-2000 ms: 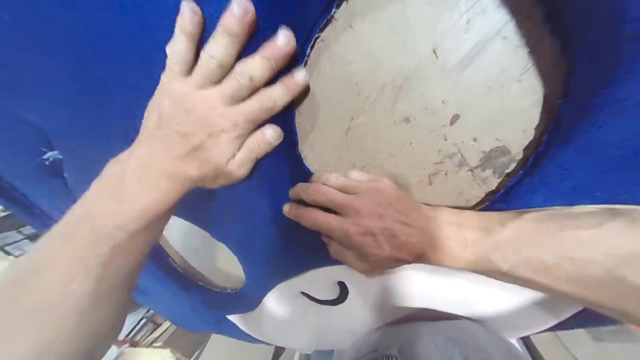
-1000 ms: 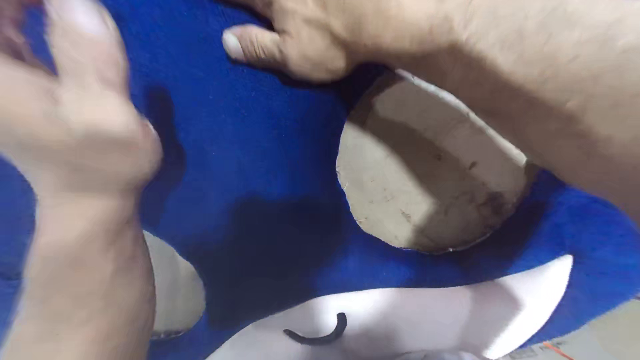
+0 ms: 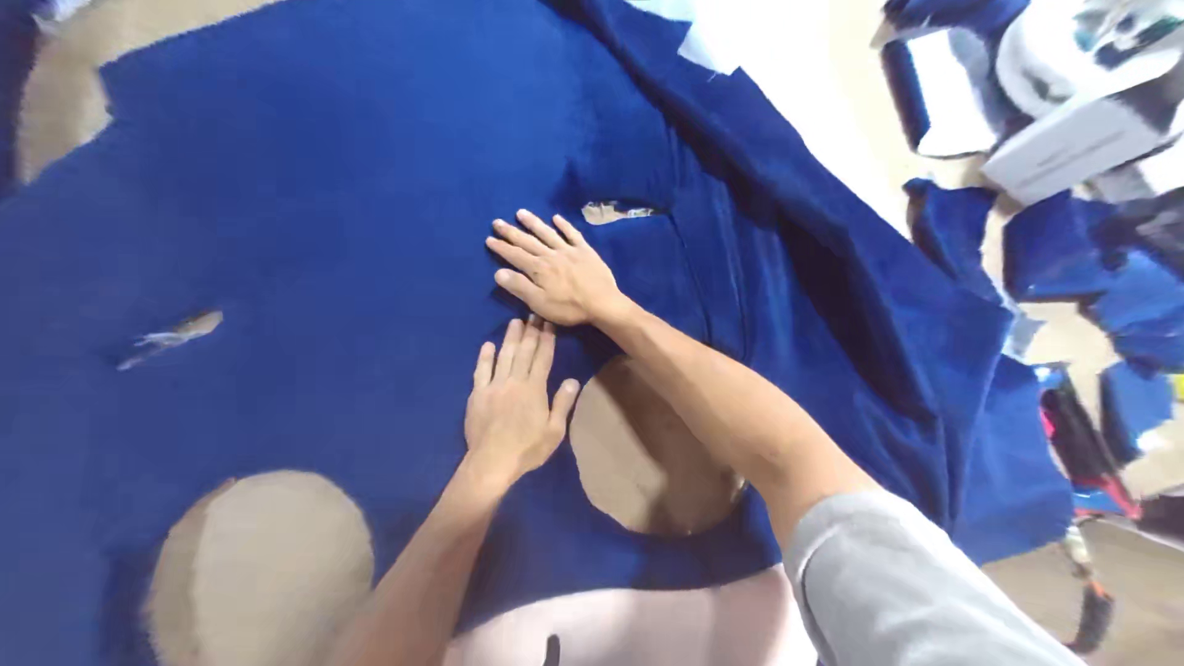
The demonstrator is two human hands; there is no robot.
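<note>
A large piece of blue fabric (image 3: 324, 231) is spread over a pale surface, with two big round holes and two small slits cut through it. My left hand (image 3: 513, 407) rests palm down on the fabric, fingers slightly apart, just left of the right round hole (image 3: 620, 453). Above it my right hand (image 3: 560, 273) lies flat with spread fingers, below and left of a small slit (image 3: 618, 213). Neither hand grips anything. At the bottom edge a pale pink-white piece (image 3: 629, 624) with a dark mark lies along the blue fabric.
Loose folds (image 3: 823, 305) run down the right part of the fabric. Blue fabric scraps (image 3: 1064, 245) lie at the right, near a white box (image 3: 1073, 143) and other clutter. The other round hole (image 3: 277, 564) is at lower left, with another slit (image 3: 176, 338) above it.
Both hands, lifted or blurred in motion a second ago, now lie flat close together on the fabric. The view has shifted and takes in much more of the cloth.
</note>
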